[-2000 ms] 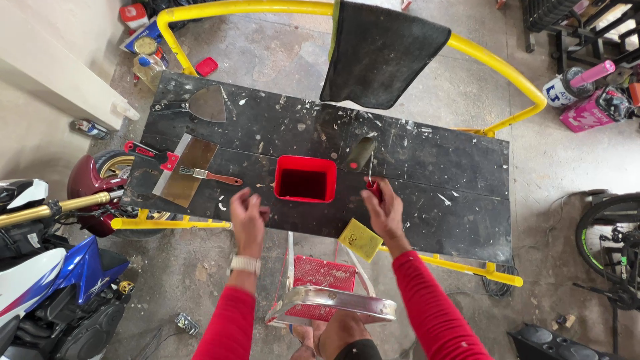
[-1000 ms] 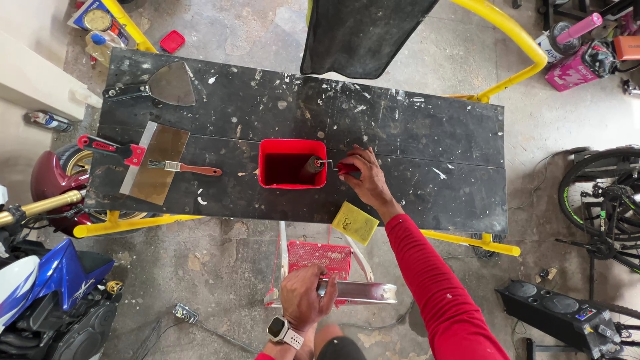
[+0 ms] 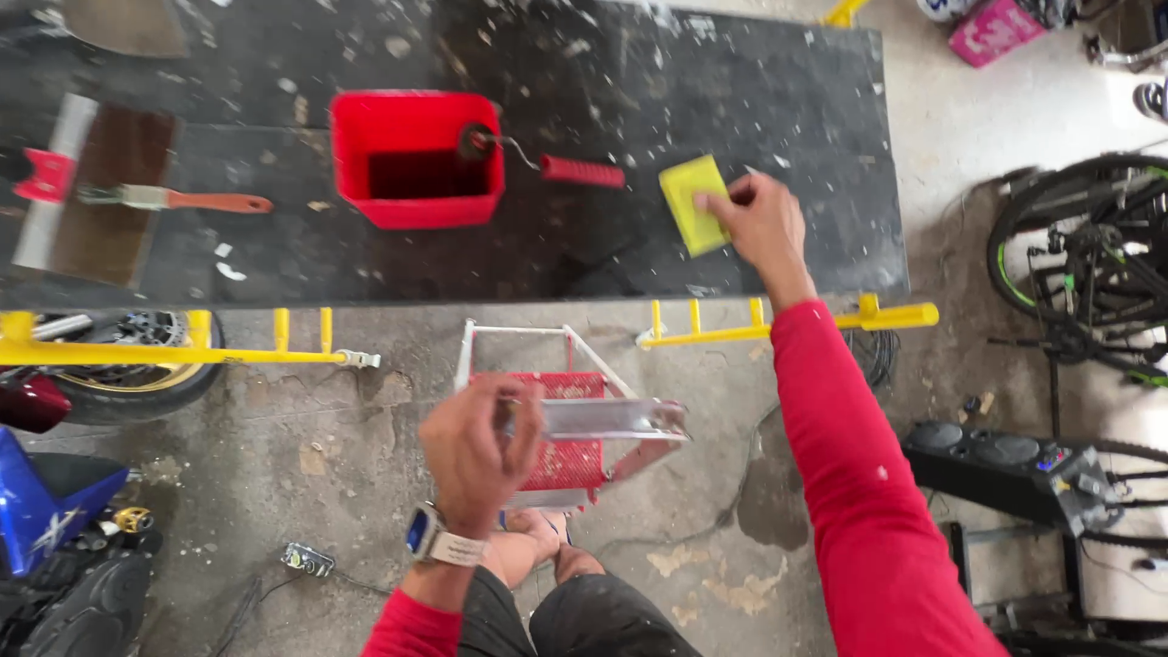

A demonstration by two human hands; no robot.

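My right hand (image 3: 766, 219) pinches the edge of a yellow sandpaper sheet or pad (image 3: 693, 205) over the black platform board (image 3: 584, 255). To its left, a small paint roller with a red handle (image 3: 582, 172) leans out of a red plastic bucket (image 3: 417, 210) with dark contents. My left hand (image 3: 484, 447), wearing a watch, is raised beside the metal top rail of a small stepladder (image 3: 602, 418); its fingers are curled, and whether it touches the rail is unclear. A paintbrush (image 3: 219, 202) lies across a wide taping knife (image 3: 114, 192) at the left.
A yellow scaffold frame (image 3: 164, 354) runs under the board's near edge. A blue motorcycle (image 3: 55, 502) stands at lower left. At right are a bicycle wheel (image 3: 1004, 265) and a black speaker-like case (image 3: 995, 465). A cable box (image 3: 308, 558) lies on the concrete floor.
My right hand has left the roller handle and taken the yellow piece, which has moved right from the board's near edge. The roller now rests in the bucket. The view is closer to the board.
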